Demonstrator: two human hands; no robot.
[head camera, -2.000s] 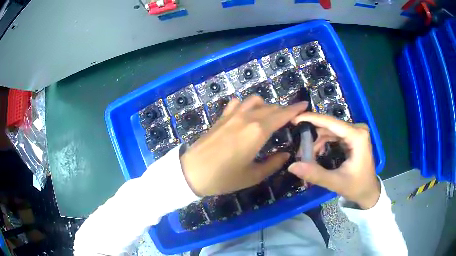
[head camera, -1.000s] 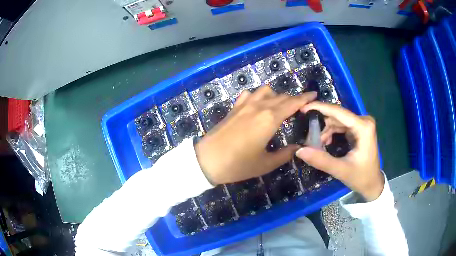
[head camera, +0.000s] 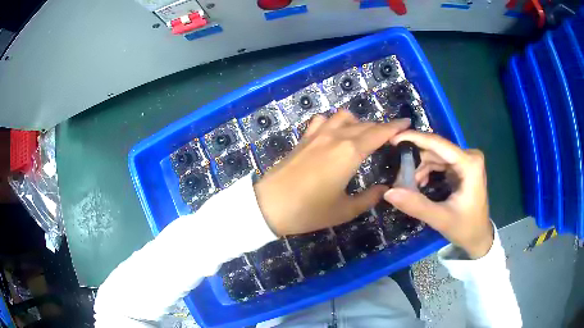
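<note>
A blue tote (head camera: 266,86) lies tilted in view on the green bench and holds tight rows of small circuit boards with round black lenses (head camera: 305,101). My right hand (head camera: 451,189) is over the tote's right part, its thumb and fingers around a syringe with a black barrel and pale translucent end (head camera: 408,170). The syringe tip is hidden. My left hand (head camera: 326,170) is spread low over the middle rows, its fingertips and thumb close to the syringe's left side. Whether it grips a board or the syringe cannot be told. Both hands cover several boards.
Stacked blue totes (head camera: 544,128) stand at the right bench end. A grey panel with red switches (head camera: 189,23) runs behind the tote. A red bin (head camera: 24,150) and clear plastic bags (head camera: 41,198) are at the left. Yellow-black tape (head camera: 540,239) marks the floor.
Both hands and the syringe have moved slightly to the right and up relative to the tote. The view has shifted a little. The right hand still holds the syringe.
</note>
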